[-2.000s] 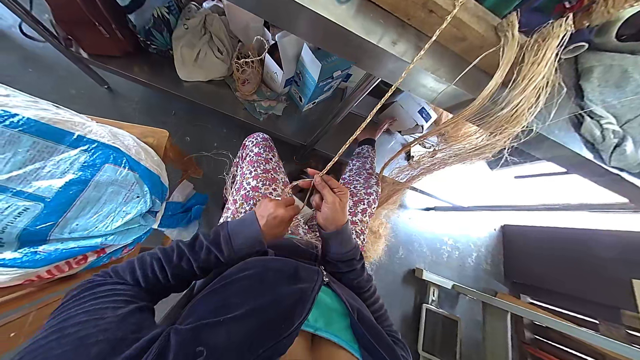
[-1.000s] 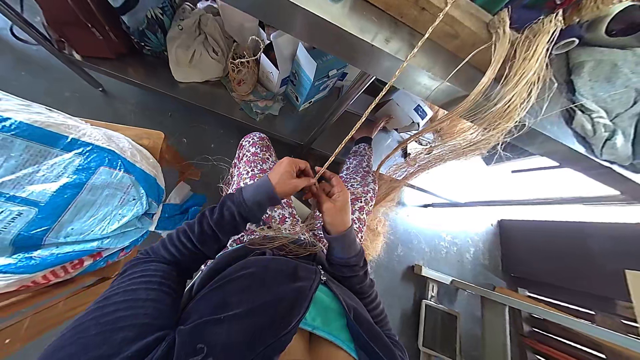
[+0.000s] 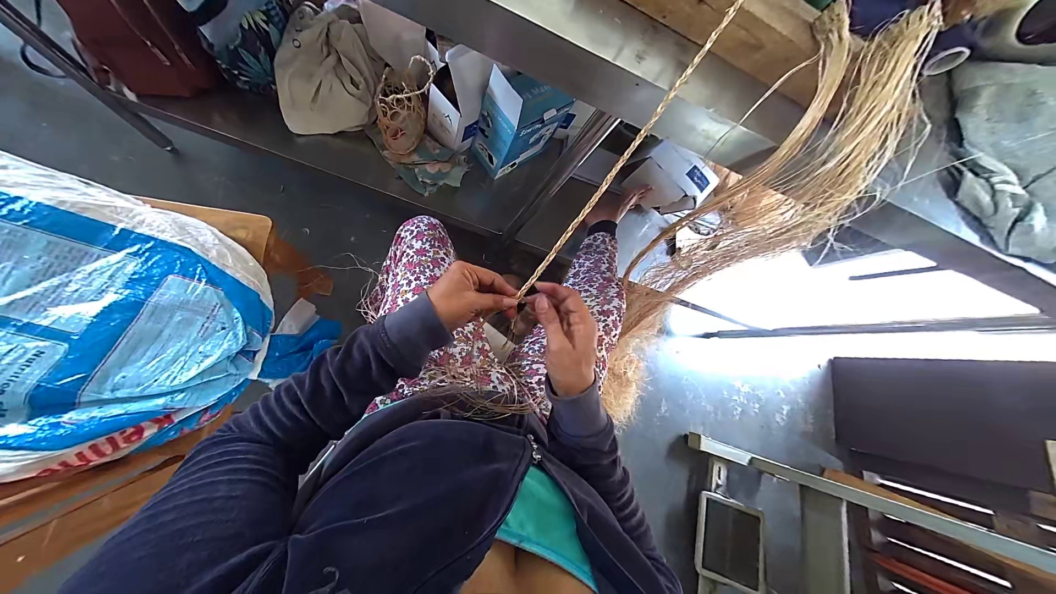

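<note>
A thin braided cord of straw-coloured plant fibre (image 3: 612,169) runs taut from the wooden tabletop at the top down to my fingers above my lap. My left hand (image 3: 472,297) pinches the cord's lower end between thumb and fingers. Close beside it on the right, my right hand (image 3: 566,334) has thumb and forefinger together at the same end, on fibre strands too fine to make out clearly. Loose fibres (image 3: 478,396) lie across my lap. A long bundle of raw fibre (image 3: 825,157) hangs from the table on the right, down beside my leg.
The metal table edge (image 3: 610,54) crosses ahead. On its lower shelf are a beige cloth bag (image 3: 322,74), a net bag of fibre (image 3: 402,111) and a blue box (image 3: 520,120). A large plastic sack (image 3: 124,322) stands at left, a metal frame (image 3: 825,478) at lower right.
My left hand has moved up from the lap to the cord's end, beside my right hand. Loose fibres show across my lap that did not show there two seconds ago.
</note>
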